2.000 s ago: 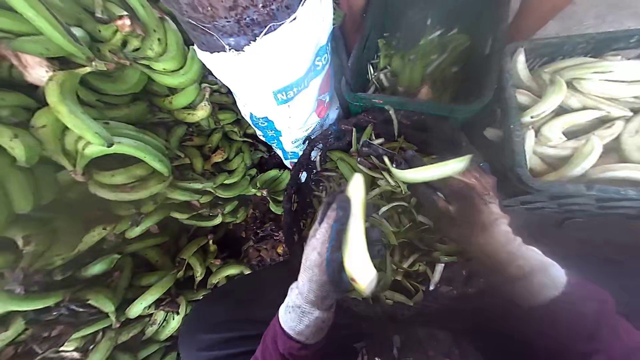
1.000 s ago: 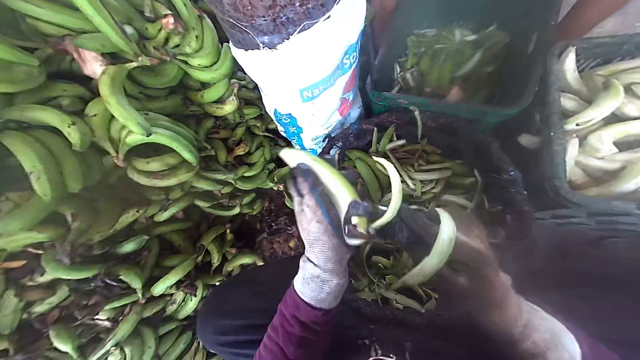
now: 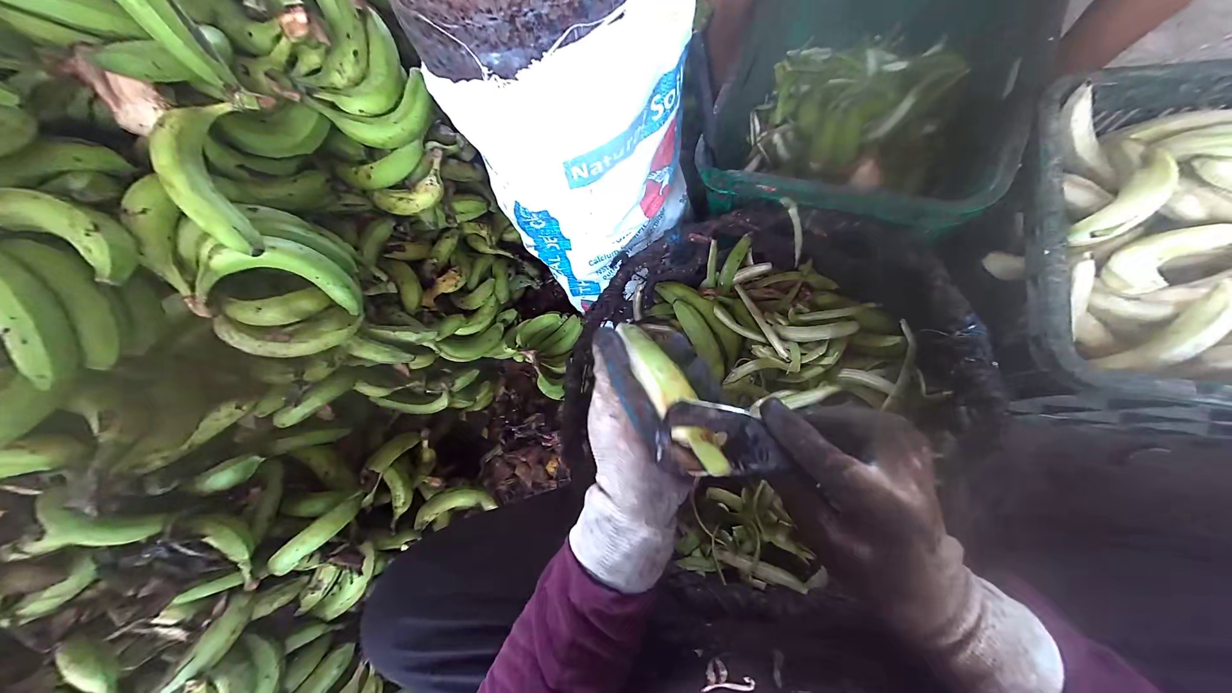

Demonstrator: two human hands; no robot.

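My left hand (image 3: 630, 462), in a stained pale work glove, grips a partly peeled green plantain (image 3: 654, 366) that points up and left. My right hand (image 3: 866, 500), also gloved, is closed around a small dark-framed tool with a thin blade edge, seemingly a peeler (image 3: 722, 423); it touches the lower end of the plantain. Much of the tool is hidden by the fingers. Below and beyond both hands lie green peel strips (image 3: 808, 332) in a dark round container (image 3: 962, 337).
Heaps of green plantains (image 3: 279, 269) cover the left side. A white printed sack (image 3: 597, 144) stands at top centre. A green crate (image 3: 924, 207) holds peels, with another person's arm (image 3: 1121, 34) beside it. A dark crate (image 3: 1049, 250) of peeled plantains (image 3: 1174, 260) is at right.
The plantain in my left hand changes its tilt between frames. A long pale peel strip by my right hand one second ago is no longer there. My right hand has moved in against the plantain.
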